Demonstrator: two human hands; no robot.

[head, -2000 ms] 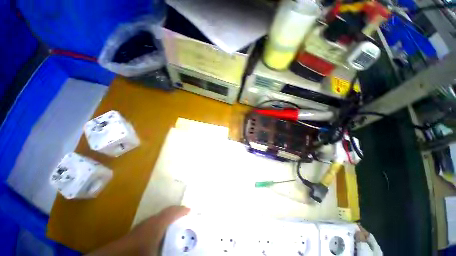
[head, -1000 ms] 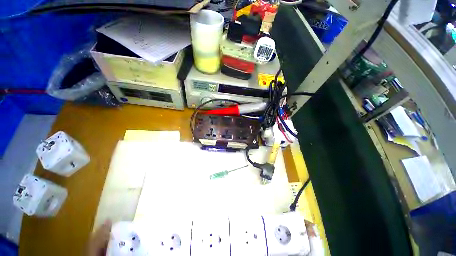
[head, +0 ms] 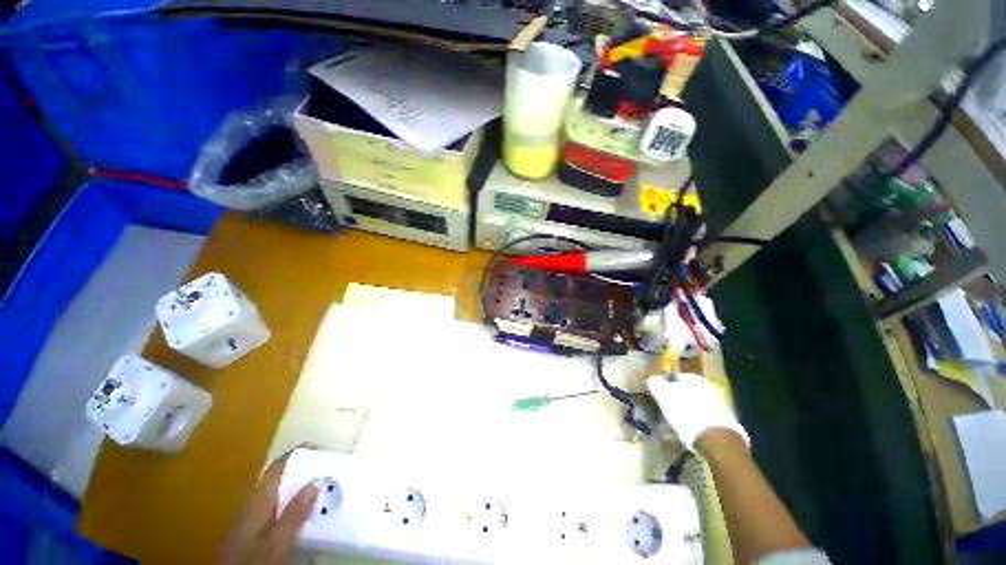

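The white socket strip point(head: 474, 516) lies along the front of the white sheet point(head: 430, 386), with round sockets facing up. My bare left hand point(head: 270, 516) grips its left end, thumb on top near the first socket. My right hand point(head: 695, 411), in a white glove, is off the strip, reaching forward beside a small yellow part point(head: 669, 360) and a black plug point(head: 638, 419); whether its fingers hold anything cannot be told. The dark socket board point(head: 563, 309) lies behind. A green-handled screwdriver point(head: 532, 404) lies on the sheet.
Two white cube sockets point(head: 212, 320) stand at the bench's left, beside a blue bin point(head: 66, 232). Test meters point(head: 530, 215) with a bottle point(head: 537, 116) and papers stand at the back. A pale frame post point(head: 827, 166) and dark green conveyor point(head: 816, 331) are right.
My right hand has left the strip's right end and moved forward to the plug area. My left hand now shows clearly on the strip's left end. The camera view has shifted.
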